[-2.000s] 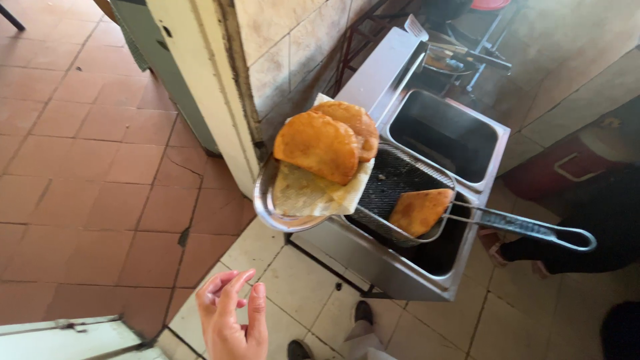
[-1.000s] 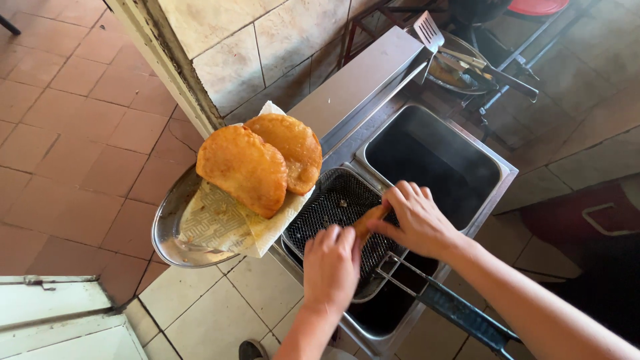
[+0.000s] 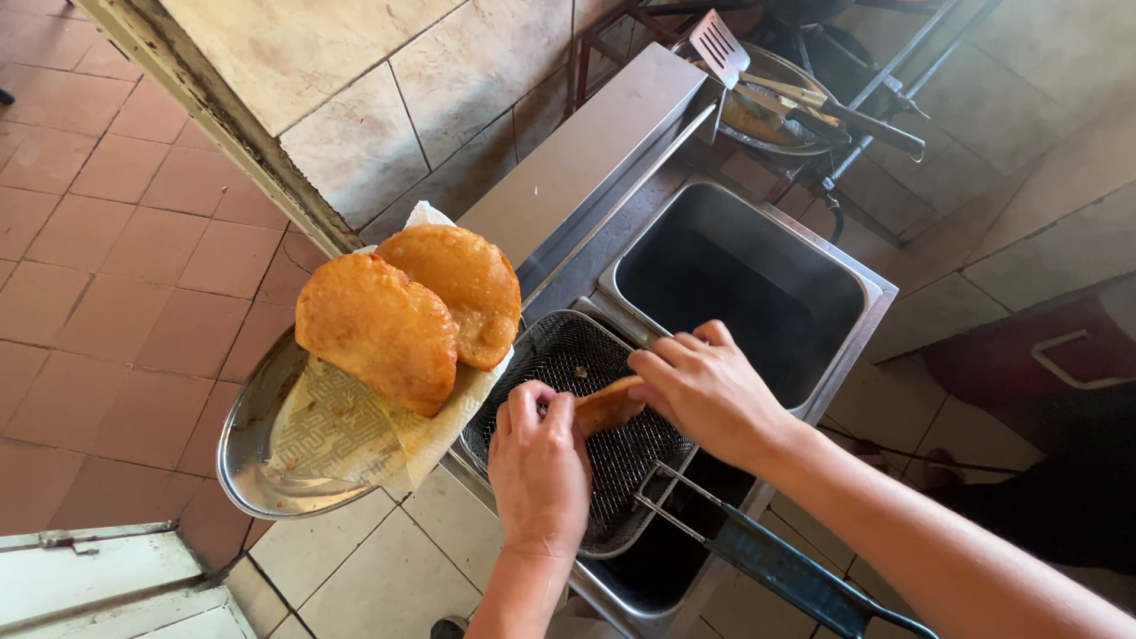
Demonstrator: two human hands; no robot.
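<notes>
Both hands hold one golden fried turnover [image 3: 609, 406] by its two ends, above the wire fryer basket [image 3: 652, 497]. My left hand [image 3: 541, 461] grips its left end and my right hand [image 3: 701, 386] its right end. The basket rests over the near fryer well, its dark handle pointing to the lower right. To the left, an oval metal platter [image 3: 244, 444] lined with patterned paper [image 3: 342, 426] carries two fried turnovers, one [image 3: 377, 328] partly over the other [image 3: 461, 288]. What supports the platter is hidden.
The second fryer well [image 3: 741, 284] holds dark liquid, with haze above. Behind it, a slotted spatula [image 3: 719, 49] and other utensils lie over a pan [image 3: 763, 120]. A tiled wall [image 3: 355, 133] borders the fryer. A dark-clothed person is partly visible at the right [image 3: 1047, 497].
Two seconds ago the turnover lay in the basket and one raised hand was apart from it; by one second ago both hands had hold of it. The hold remains now, and the view is closer than at first.
</notes>
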